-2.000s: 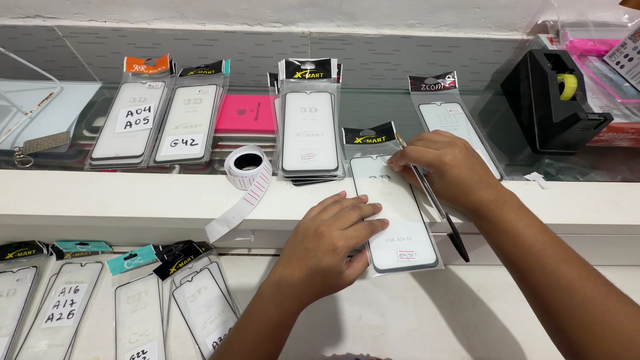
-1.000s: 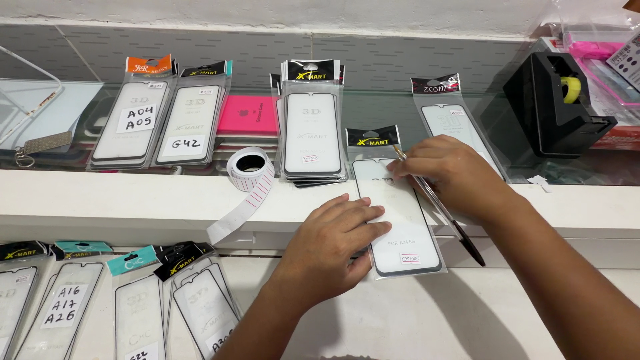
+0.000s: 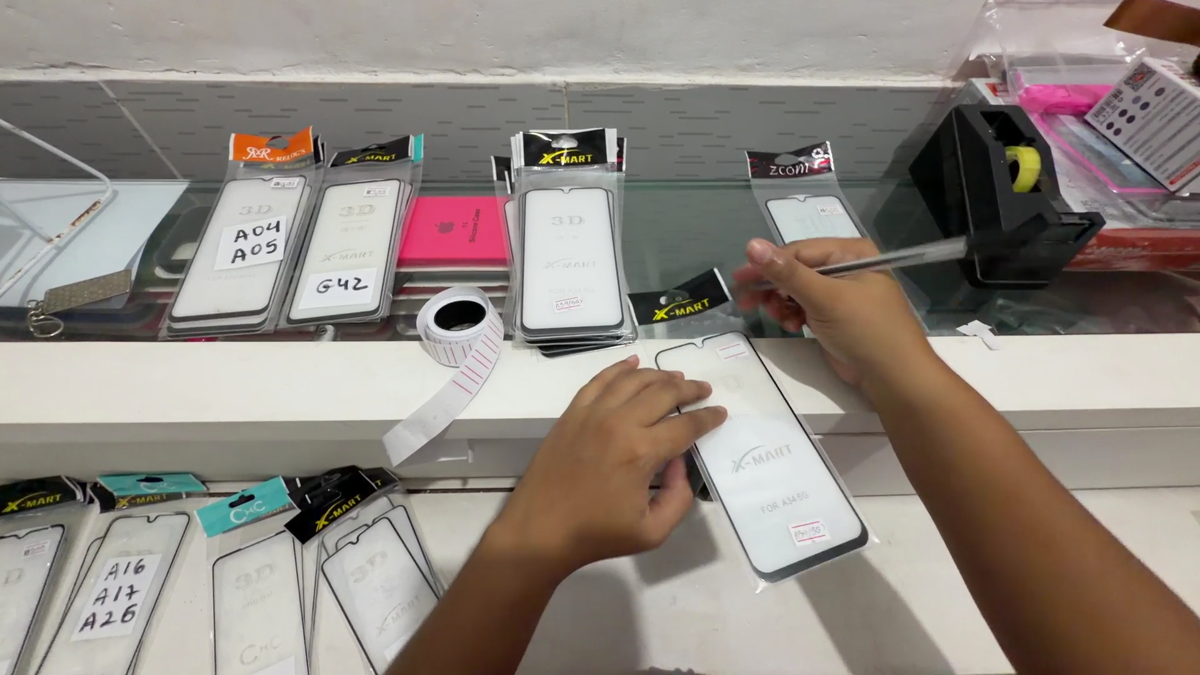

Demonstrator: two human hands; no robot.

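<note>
My left hand (image 3: pixel 623 450) presses its fingers on the upper left part of a packaged phone screen protector (image 3: pixel 773 469), which lies tilted across the white ledge and over its front edge. A small label is near the protector's top and another near its bottom. Above it, my right hand (image 3: pixel 834 305) holds a pen (image 3: pixel 891 258) that points to the right, its far end blurred in front of the tape dispenser (image 3: pixel 1003 197). To the left, a roll of price labels (image 3: pixel 459 328) stands on the ledge, its strip hanging over the front edge.
Packaged protectors stand in stacks on the glass shelf: one with an orange header (image 3: pixel 239 253), one beside it (image 3: pixel 352 244), a middle stack (image 3: pixel 570 253) and one at right (image 3: pixel 811 216). More packets (image 3: pixel 258 600) lie at lower left. A pink case box (image 3: pixel 453 232) sits behind the roll.
My right hand has lifted off the top of the protector and turned, so the pen now points right instead of down toward me. The label near the protector's top is now uncovered.
</note>
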